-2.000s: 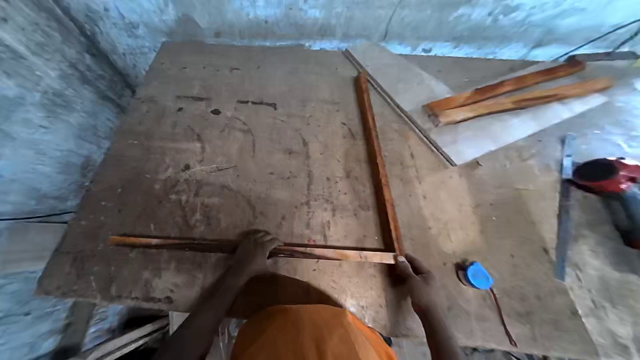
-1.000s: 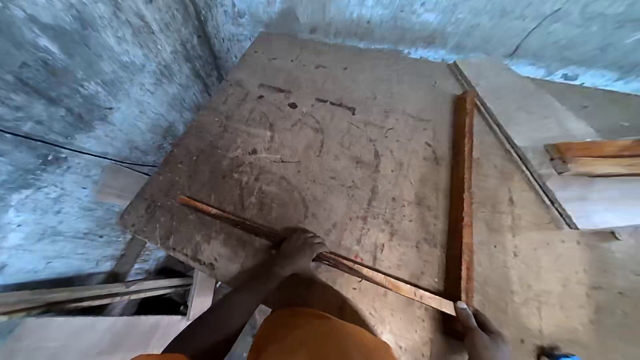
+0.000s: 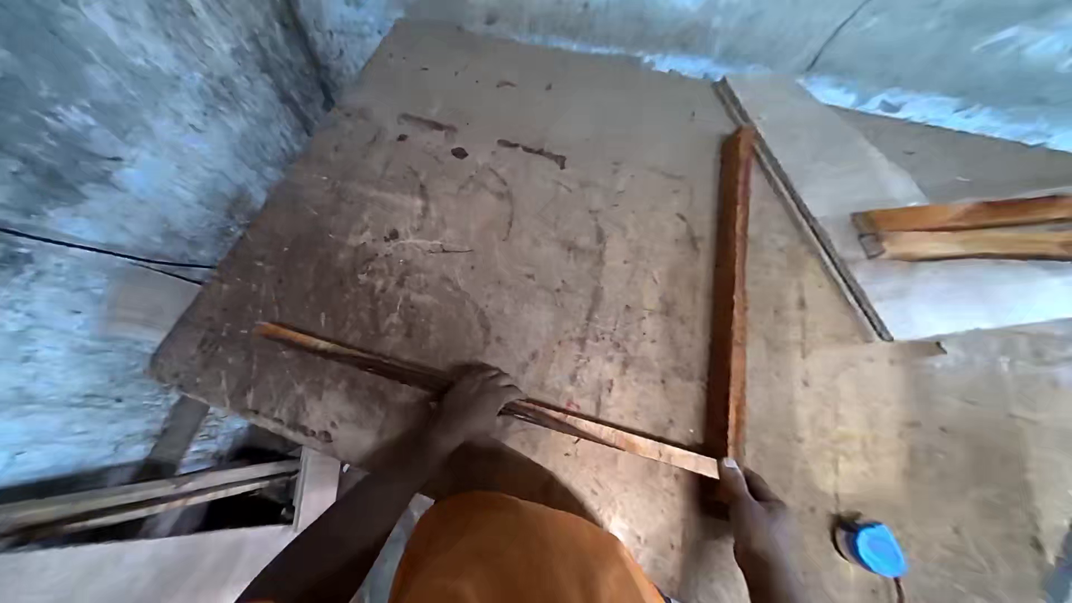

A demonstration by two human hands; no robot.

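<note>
A long thin wooden strip point(image 3: 636, 444) lies slantwise across the near part of a worn wooden work table point(image 3: 536, 251). Around its middle my left hand point(image 3: 477, 402) is closed. My right hand point(image 3: 754, 511) is at the strip's right end, thumb on the corner where it meets a second, thicker reddish-brown wooden piece point(image 3: 733, 293). That piece runs away from me toward the back of the table, forming a corner with the strip. The fingers of my right hand are partly hidden below the joint.
A blue tape measure point(image 3: 875, 548) lies right of my right hand. Two wooden pieces point(image 3: 963, 243) rest on a pale board point(image 3: 938, 297) at the right. Rough walls point(image 3: 151, 151) border the table at left and back. Wooden lengths point(image 3: 151, 498) lie below the table's left edge.
The view has swung left and back slightly. Both hands stay on the strip, left at its middle and right at the corner; its meeting with the reddish piece looks much the same.
</note>
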